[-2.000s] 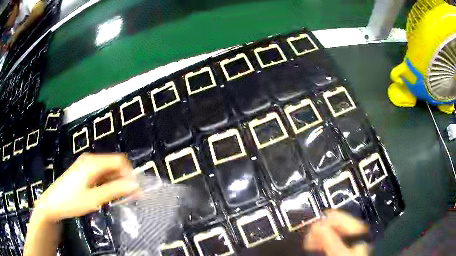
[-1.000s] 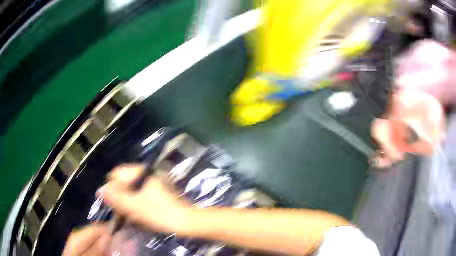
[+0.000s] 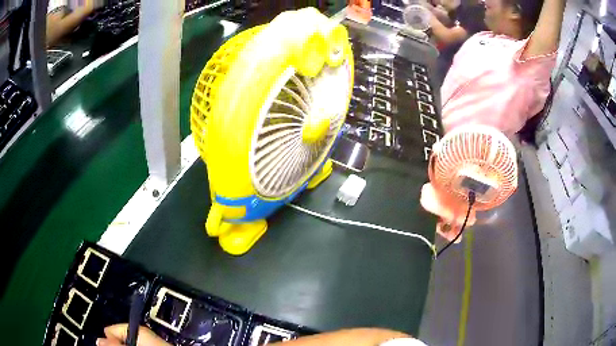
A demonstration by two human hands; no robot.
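The black tray [image 3: 223, 317] shows at the bottom left, with pale rectangular frames [image 3: 170, 308] in its pockets. My right hand [image 3: 150, 338] is at the bottom edge over the tray, partly cut off, with fingers around a dark pen-like tool [image 3: 136, 314] that stands roughly upright. The forearm runs along the bottom edge to the right. The tool's working tip is not clear. My left hand is out of the picture.
A yellow fan [image 3: 236, 121] stands on the dark-green surface beyond the tray. A white plug [image 3: 351, 190], a white cable and a pink fan [image 3: 473, 165] are to its right. Loaded trays [image 3: 398, 101] and a person in pink [image 3: 493, 81] are farther back. A grey post [image 3: 161, 88] stands left.
The view has swung right and up, bringing the fans and the person into clear view. The tray has shifted to the lower left. My left hand and the clear sheet have left the picture.
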